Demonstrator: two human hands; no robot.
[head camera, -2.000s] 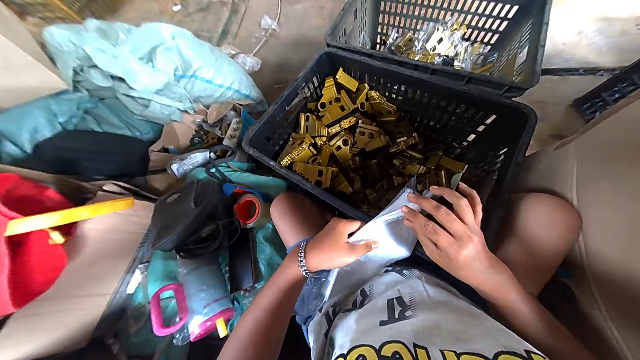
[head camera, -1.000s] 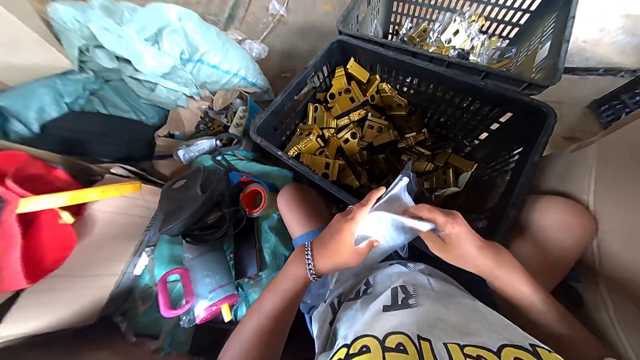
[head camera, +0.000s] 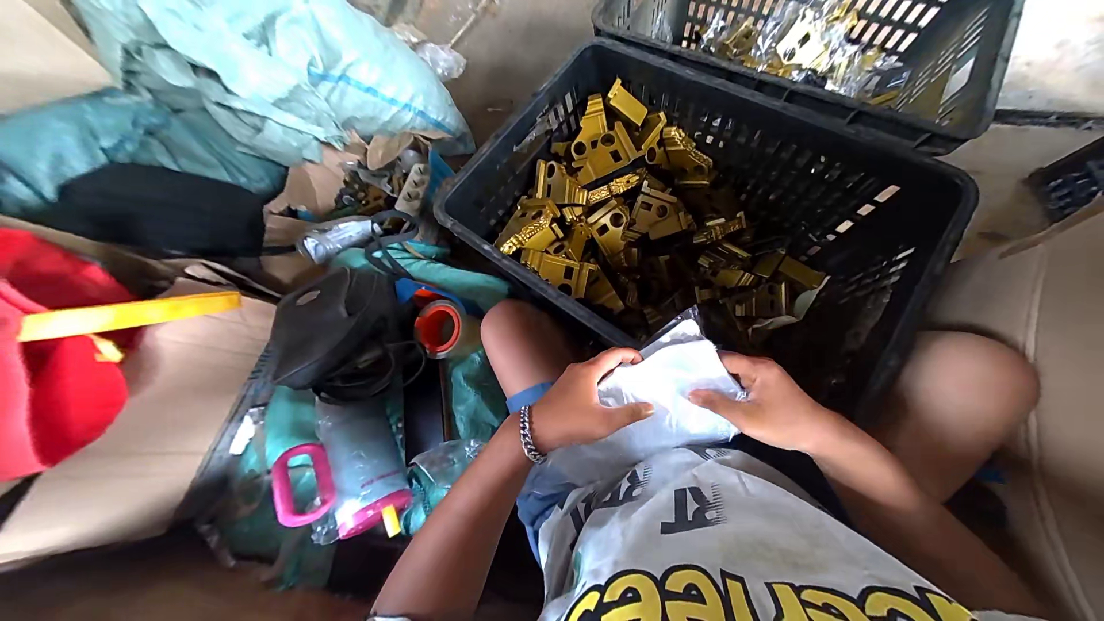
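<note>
A white plastic packet (head camera: 677, 379) with a dark upper edge lies between both hands, just above the lap. My left hand (head camera: 595, 401), with a chain bracelet at its wrist, grips the packet's left side. On the right side my right hand (head camera: 763, 401) holds it, thumb across the front. What the packet contains is hidden. Directly beyond the hands stands a black plastic crate (head camera: 733, 103), with a heap of gold-coloured metal or plastic brackets (head camera: 608, 224) mostly in its left half.
Behind is another black crate (head camera: 975, 95) with plastic-wrapped gold pieces (head camera: 811, 43). At left are pale blue sacks (head camera: 302, 60), a black pouch (head camera: 332, 328), a tape roll (head camera: 440, 329), a pink-handled bottle (head camera: 362, 466) and red cloth (head camera: 60, 371) with a yellow strip (head camera: 129, 316).
My right hand has come down to the packet's right side. The packet, earlier folded or bunched upward, now lies flatter between both hands.
</note>
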